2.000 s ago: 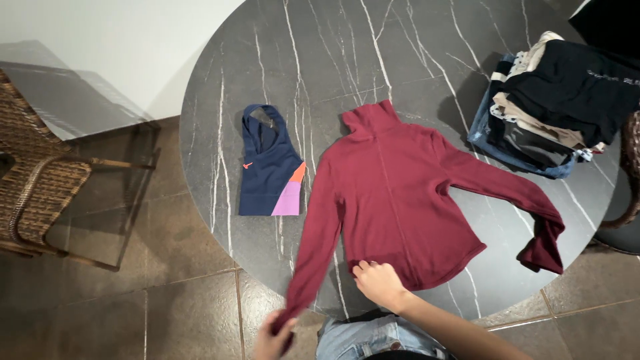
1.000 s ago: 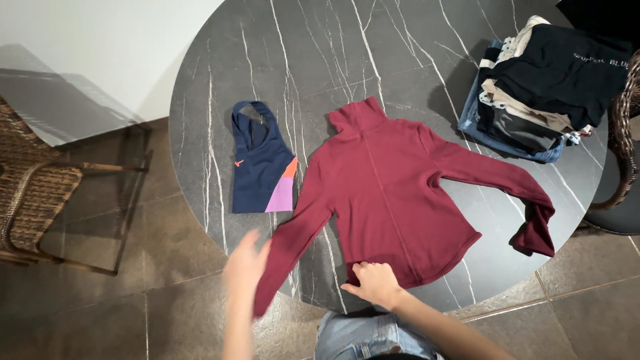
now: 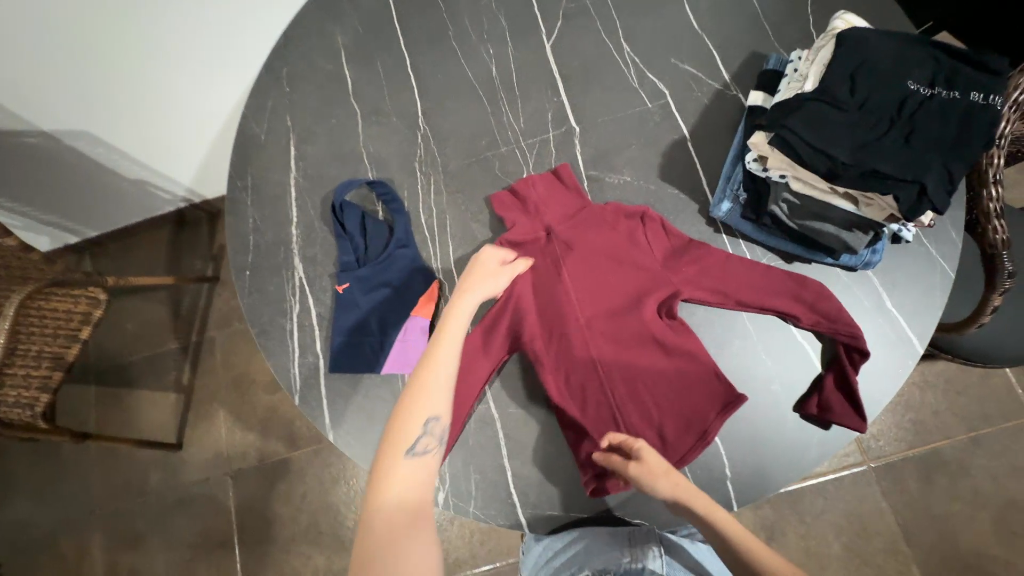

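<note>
A maroon high-collared long-sleeved top (image 3: 608,296) lies spread on the round dark table, its collar away from me and its right-hand sleeve bent at the cuff. My left hand (image 3: 494,274) is at the shoulder left of the collar; its fingertips meet the fabric, but a grip is not clear. At the lower hem is my right hand (image 3: 636,464), thumb and fingers close together at the cloth; whether they pinch it is unclear. My left forearm covers part of the left sleeve. A navy tank top (image 3: 372,296) with orange and purple panels lies folded to the left.
A stack of folded clothes, with a black garment (image 3: 888,120) on top and jeans (image 3: 732,188) at the bottom, stands at the table's (image 3: 264,240) back right. Wicker chairs stand at the left (image 3: 56,352) and right (image 3: 992,216), beyond the table's edge.
My left hand has let go of the left sleeve's cuff and moved up to the shoulder beside the collar. The right hand stays near the hem.
</note>
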